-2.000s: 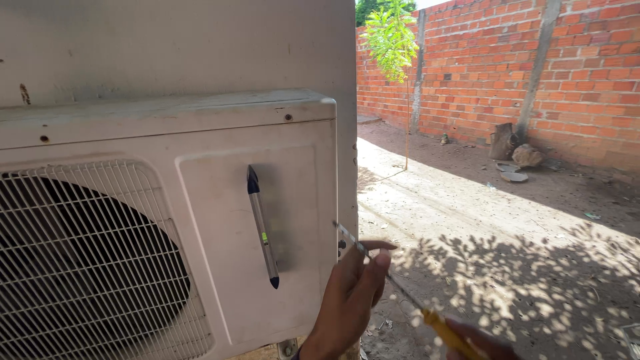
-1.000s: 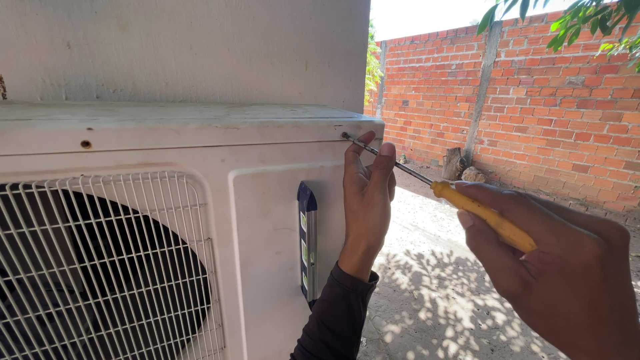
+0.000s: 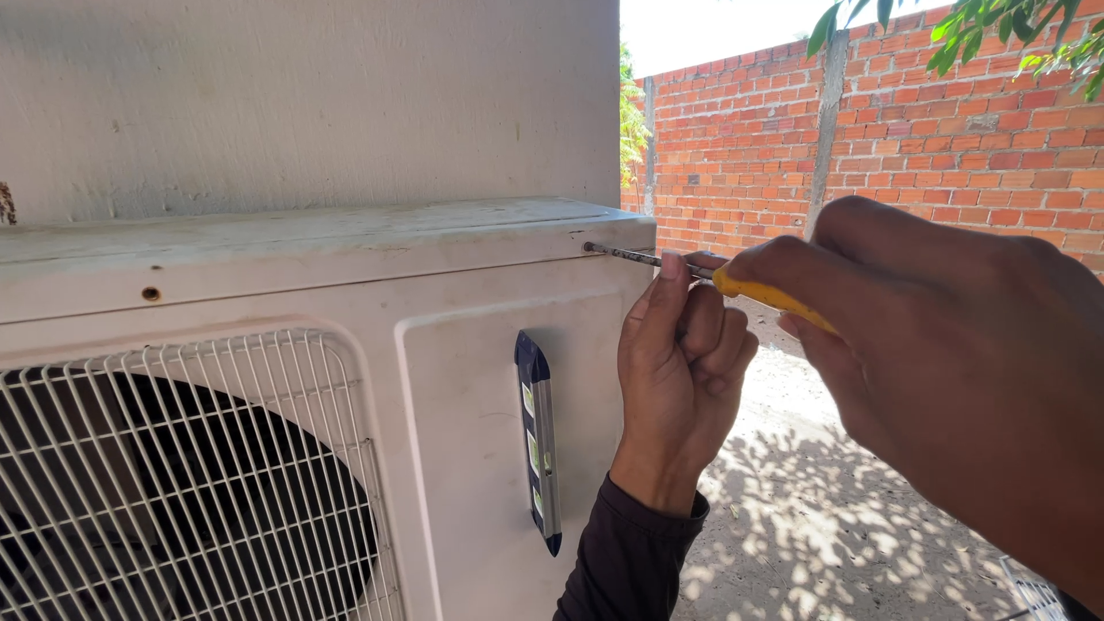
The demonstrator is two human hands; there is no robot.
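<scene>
My right hand [image 3: 940,345] grips the yellow handle of a screwdriver [image 3: 768,297], whose shaft points left. Its tip meets a screw spot [image 3: 588,247] near the top right corner of a white outdoor air-conditioner unit [image 3: 483,259]. With thumb and fingers, my left hand [image 3: 681,371] pinches the shaft close to the handle. Whether a screw sits at the tip cannot be seen. A small spirit level [image 3: 539,444] with dark ends clings upright, slightly tilted, to the unit's front panel, left of my left hand.
The fan grille [image 3: 216,483] fills the lower left, below an open screw hole [image 3: 152,294]. Behind the unit rises a plastered wall [image 3: 328,103]. A brick wall [image 3: 742,147] stands beyond the sunlit ground [image 3: 776,517], and leaves hang at upper right.
The screwdriver tip has come up to the unit's top corner since the earliest frame. My right hand has moved nearer the unit since one second ago, and my left fingers now hold the shaft nearer its handle.
</scene>
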